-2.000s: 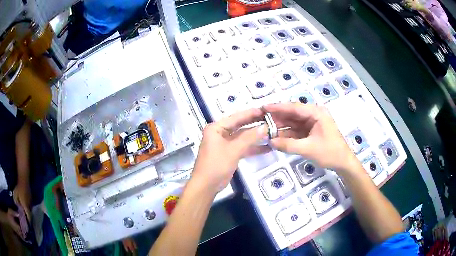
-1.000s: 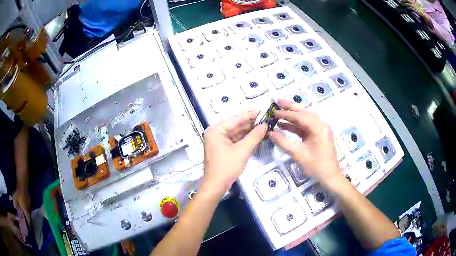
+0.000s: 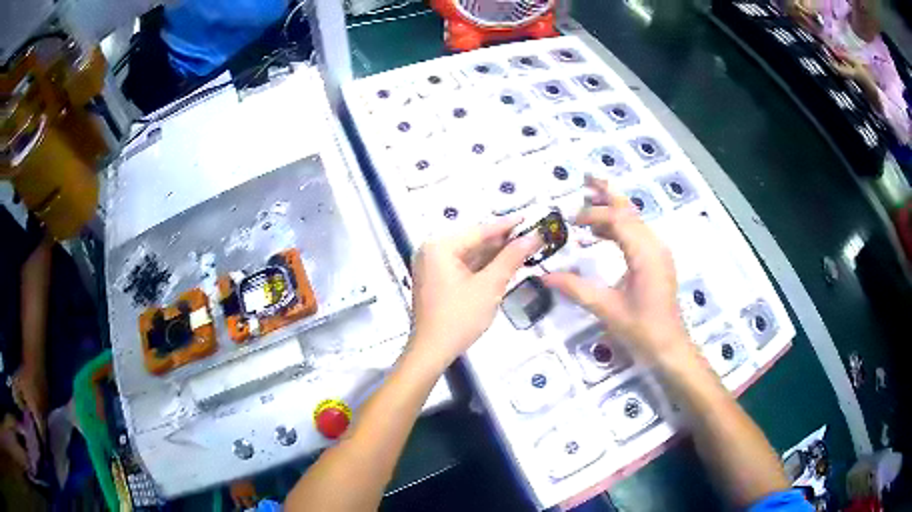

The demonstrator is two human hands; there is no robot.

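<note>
My left hand (image 3: 465,285) holds an open watch body (image 3: 548,238) by its left side, tilted, with dark and gold parts showing inside. My right hand (image 3: 640,280) is just right of it, fingers apart and curled, with nothing seen between them. A grey-black rounded-square display module (image 3: 527,302) is just below the watch body, over the tray; its upper right edge is close to my right thumb, and I cannot tell if they touch. The white blister tray (image 3: 625,245) lies under both hands, with pale back covers (image 3: 538,381) in its pockets.
Left of the tray, a grey press plate (image 3: 318,215) bears two orange fixtures, one empty-looking (image 3: 203,345), one holding another watch body (image 3: 268,292). Small black parts (image 3: 148,278) lie beside them. A red emergency stop (image 3: 332,420) is at the front. An orange fan (image 3: 495,35) stands behind.
The watch body has turned so its inside faces up. My right hand has moved off it to the right and its fingers have spread. The display module now shows below the body.
</note>
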